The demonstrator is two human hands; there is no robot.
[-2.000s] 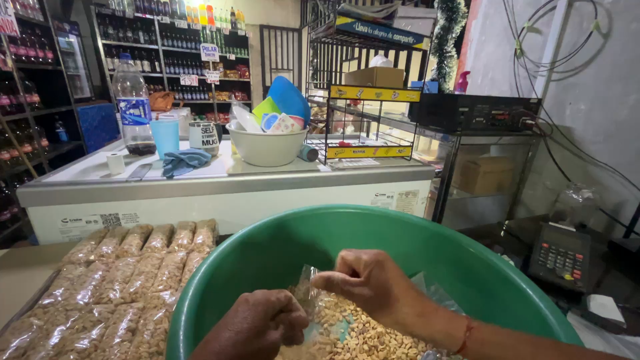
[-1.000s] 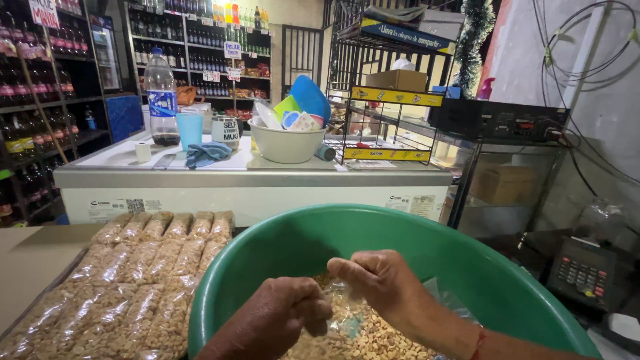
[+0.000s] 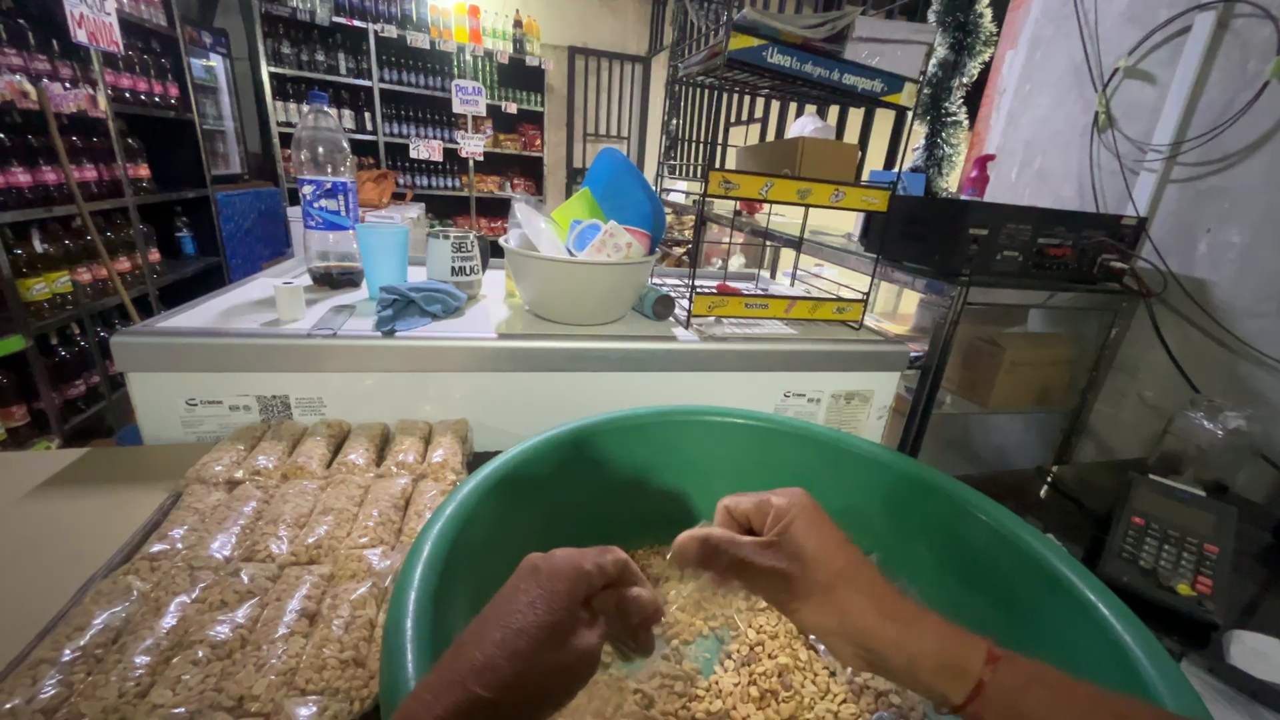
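Observation:
Loose shelled peanuts lie in the bottom of a large green plastic basin. Over them, inside the basin, my left hand and my right hand are raised close together with their fingers closed, pinching a clear plastic bag. The bag is blurred and partly hidden, with peanuts seen through it or in it. A thin red band circles my right wrist. Left of the basin, filled clear bags of peanuts lie side by side in rows.
Behind the basin stands a white chest freezer bearing a grey bowl of plastic ware, a large bottle, a blue cup, a mug, a blue cloth and a wire rack. A card terminal sits at the right.
Both hands stay over the basin, close to each other. The clear bag between them, plainer two seconds ago, is now blurred and lower beneath the fingers.

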